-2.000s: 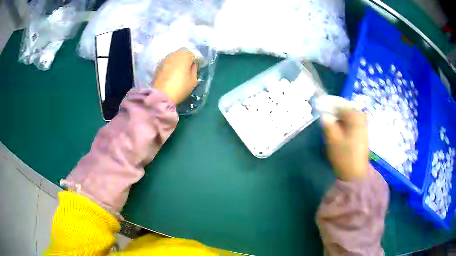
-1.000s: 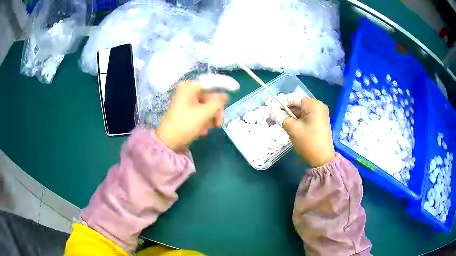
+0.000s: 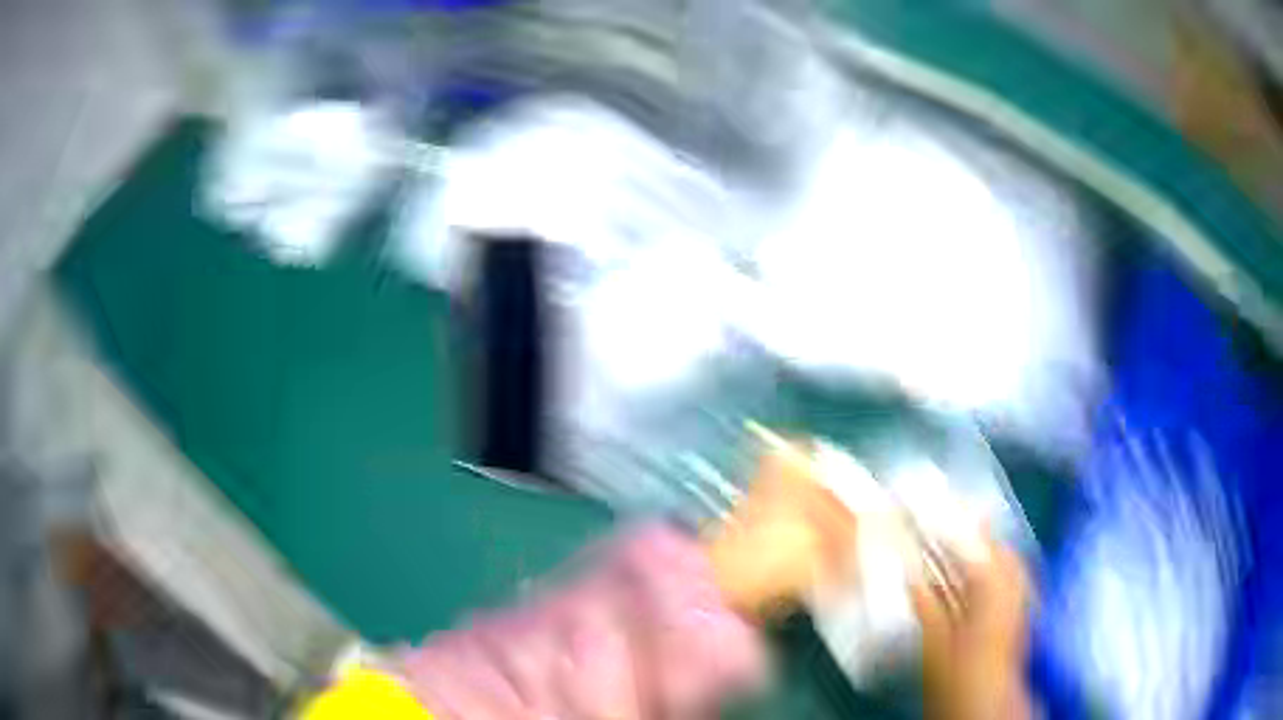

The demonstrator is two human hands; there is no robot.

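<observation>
The frame is strongly blurred. My left hand (image 3: 788,535) is at the lower centre, with a pink sleeve cover behind it. My right hand (image 3: 981,619) is close to its right, cut off by the bottom edge. The clear plastic tub with white parts (image 3: 861,619) lies between and behind the hands, mostly hidden. Pale streaks show near the fingers of both hands. Blur hides whether either hand holds a part or the stick.
A phone (image 3: 509,352) lies left of the hands on the green bench (image 3: 324,422). A large bag of white parts (image 3: 901,267) and other bags (image 3: 563,169) lie behind. A blue bin with white parts (image 3: 1147,591) stands at right. A small bag (image 3: 303,176) lies far left.
The camera view has turned, so the bench items appear lower and farther right. My hands are now closer together at the lower right. The picture has become heavily blurred.
</observation>
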